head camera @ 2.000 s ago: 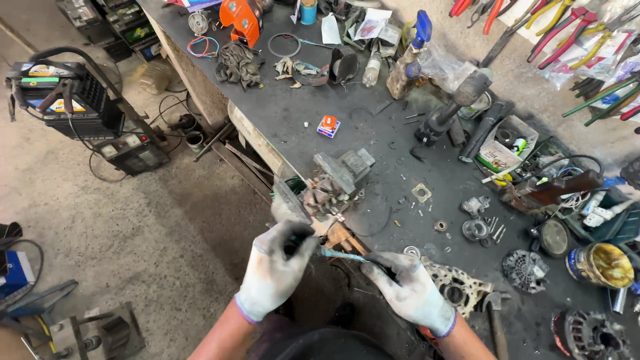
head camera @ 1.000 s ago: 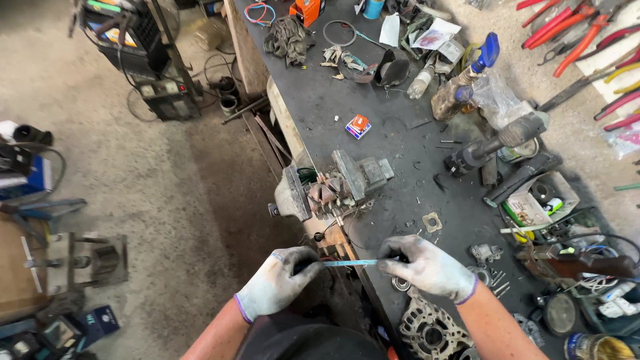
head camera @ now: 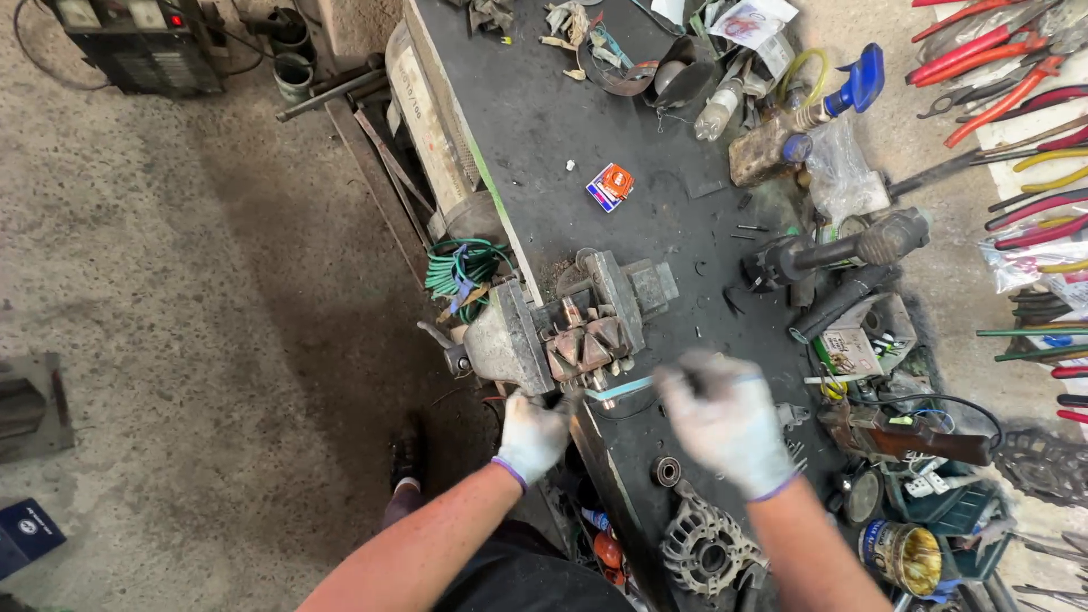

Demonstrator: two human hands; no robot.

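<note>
A bench vise (head camera: 514,336) at the bench edge has a claw-pole alternator rotor (head camera: 586,344) between its jaws. My left hand (head camera: 535,429), in a white glove with dark fingertips, is at the near end of the vise, its fingers closed on one end of a light blue strip (head camera: 625,388). The strip runs along the rotor's shaft end. My right hand (head camera: 727,421), gloved and blurred by motion, has the strip's other end at its fingers. The strip is stretched between both hands.
An orange item on a small box (head camera: 611,187) lies beyond the vise. An alternator housing (head camera: 705,544) and a bearing (head camera: 666,470) lie nearer me. A heavy tool (head camera: 837,251), a spray bottle (head camera: 765,153) and an open can (head camera: 905,552) stand or lie along the right.
Both hands have moved from in front of the vise to the rotor's shaft end, bringing the blue strip against or close to it. The view has moved nearer the vise.
</note>
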